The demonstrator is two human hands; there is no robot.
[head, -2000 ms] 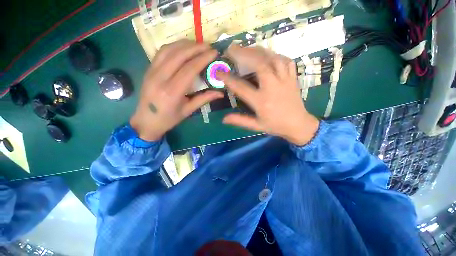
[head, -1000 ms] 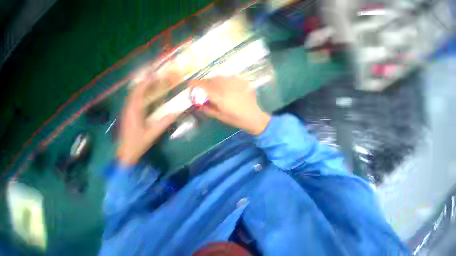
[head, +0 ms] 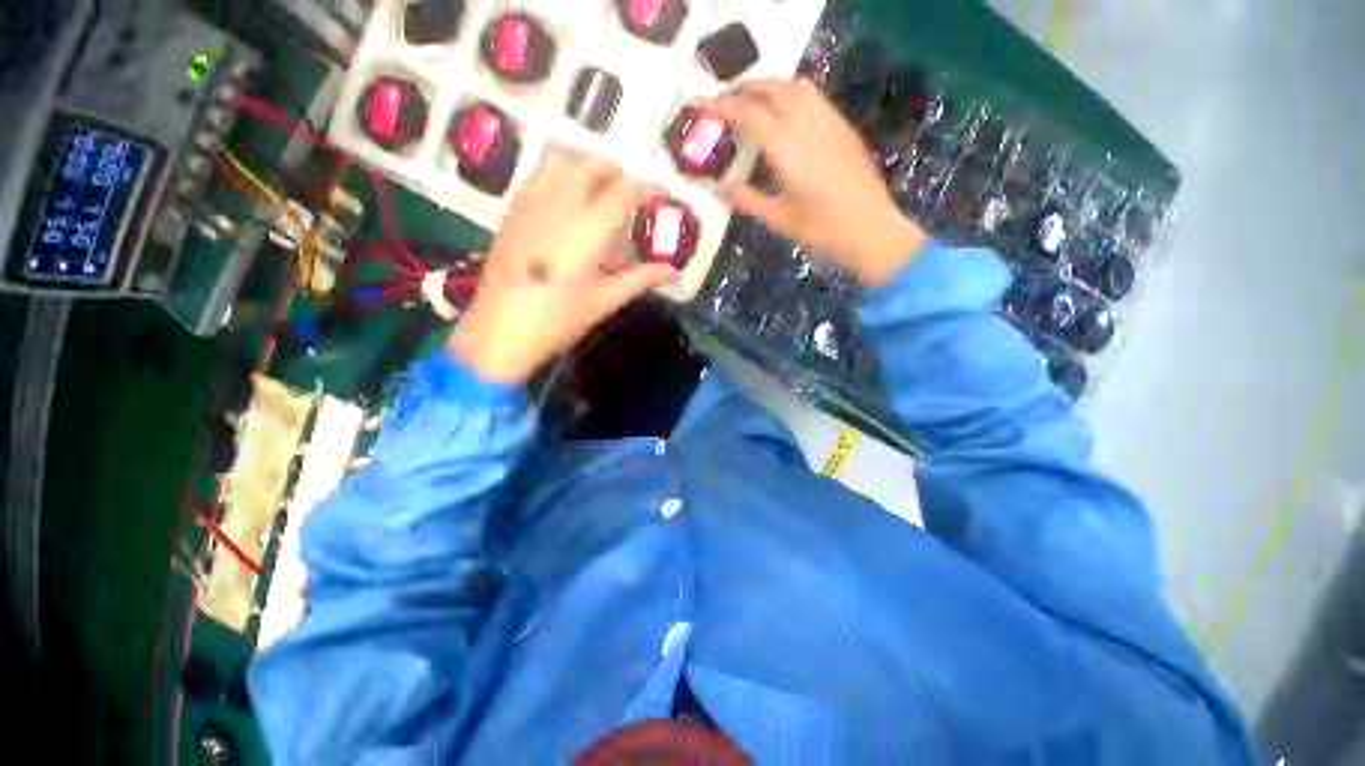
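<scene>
A white foam tray lies at the top centre with round and squarish modules in its pockets. Several have red faces, such as one at the left. My left hand is at the tray's near corner, thumb and fingers around the edges of a red-faced module. My right hand comes from the right, finger and thumb around another red-faced module. Both modules sit low at the tray surface; whether they are lifted cannot be told. Some fingers are blurred.
A clear blister tray of black modules lies right of the foam tray. A power supply with a lit display stands at far left. Red and black wires and the cream test fixture are at left.
The view has swung right, from the test fixture to the trays. Both hands have left the fixture and are now at the foam tray. The lit module is no longer seen.
</scene>
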